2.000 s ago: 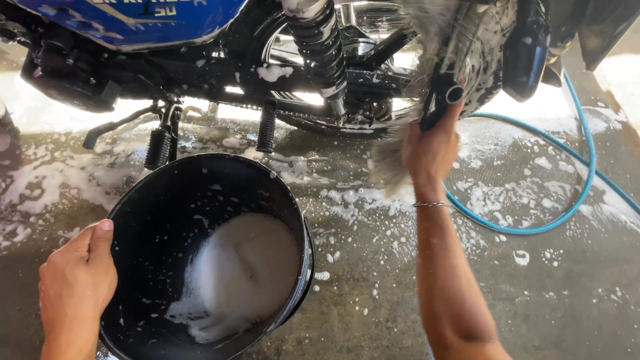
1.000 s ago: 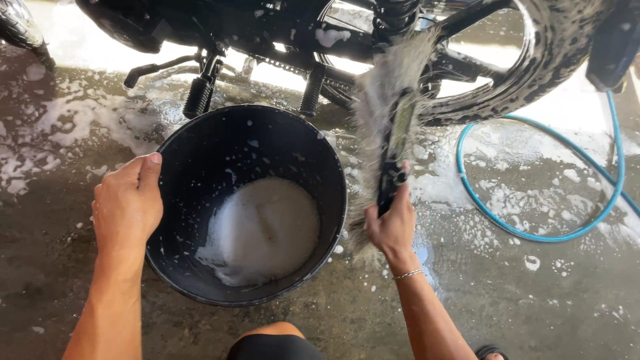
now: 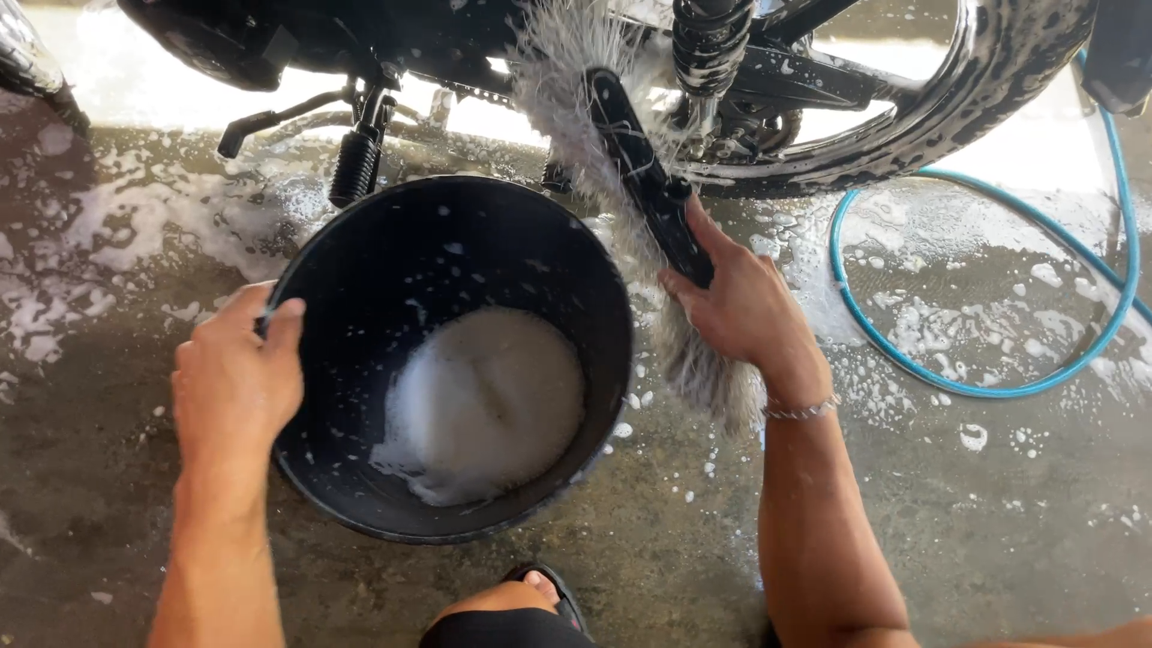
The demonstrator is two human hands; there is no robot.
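Observation:
My left hand (image 3: 238, 373) grips the left rim of a black bucket (image 3: 360, 270), its thumb over the edge. Foamy water (image 3: 486, 405) lies at the bottom of the bucket, and suds spot its inner wall. Just right of the bucket, my right hand (image 3: 742, 301) is closed around the black handle of a long-bristled wash brush (image 3: 576, 99). The pale, shaggy bristles reach up against the lower side of a motorcycle, left of its rear shock absorber (image 3: 711, 49). Foam-streaked, the rear tire (image 3: 981, 99) stands at the upper right.
A blue hose (image 3: 972, 391) lies looped on the wet, sudsy concrete floor (image 3: 684, 558) at the right. The motorcycle's footpeg (image 3: 355, 166) and a foot lever (image 3: 247, 130) stick out above the bucket. My sandaled foot (image 3: 544, 585) is at the bottom. Part of another wheel (image 3: 27, 54) shows upper left.
My right hand has brought the brush from the rear wheel leftward, close to the bucket and the motorcycle's lower side. My left hand has stayed on the bucket rim. The view has shifted.

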